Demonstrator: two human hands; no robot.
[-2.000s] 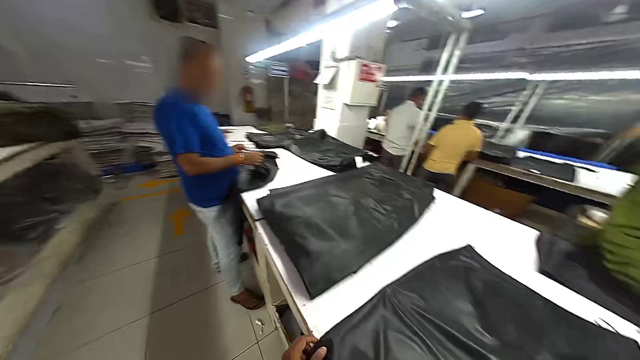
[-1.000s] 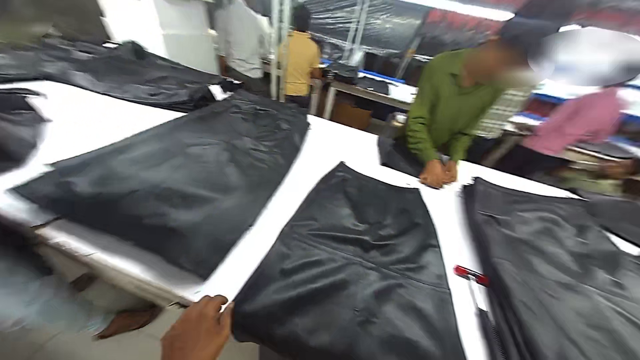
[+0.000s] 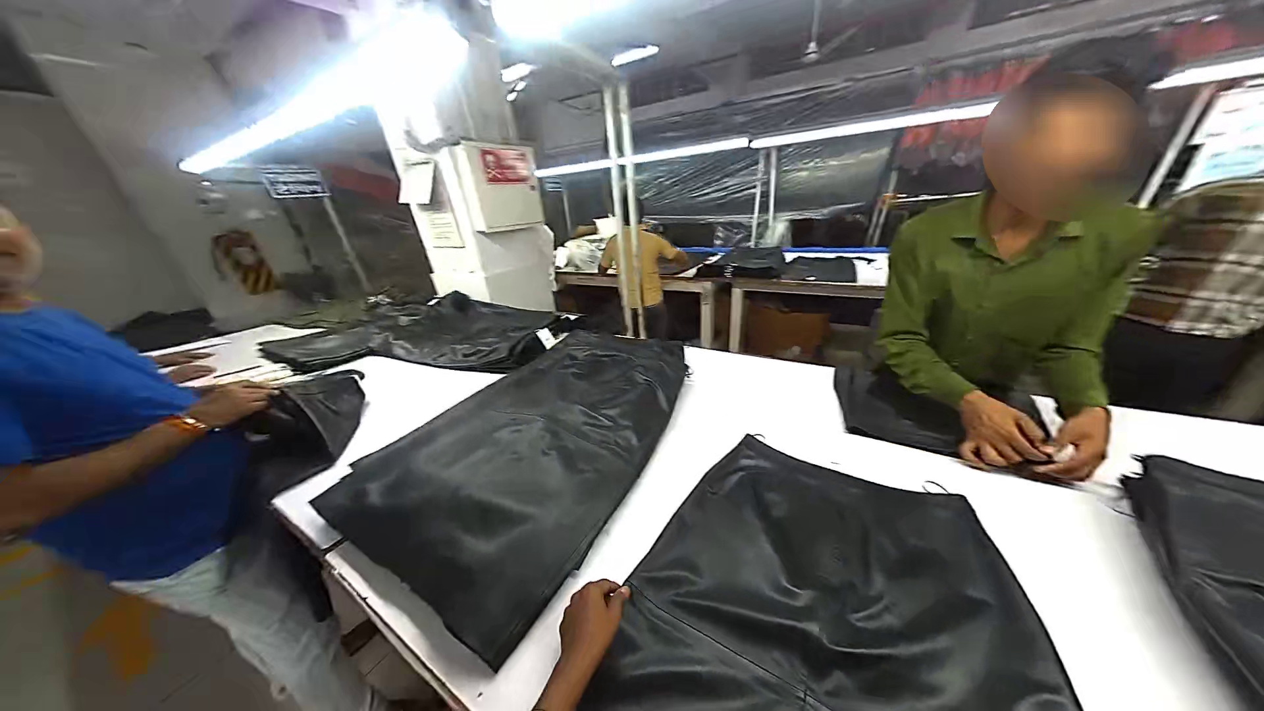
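Observation:
A black leather-like garment (image 3: 839,573), wide at the bottom and narrower at the top, lies flat on the white tabletop at lower centre-right. My left hand (image 3: 592,624) comes in from the bottom edge and pinches the garment's left edge beside a seam, with thumb and fingertips together. Just left of this hand lies a stack of similar black pieces (image 3: 513,464), laid at a slant. Loose threads stick out at the top edge of the garment. My right hand is not in view.
Across the table, a person in a green shirt (image 3: 997,296) handles a black piece (image 3: 899,415). A person in a blue shirt (image 3: 118,434) holds black material at left. More black pieces lie at the far left (image 3: 444,331) and right edge (image 3: 1205,553). The table's near edge (image 3: 395,627) runs below the stack.
The view has swung right, then partly back left. My left hand, at the garment's lower left corner two seconds ago, is now at its left edge beside the seam.

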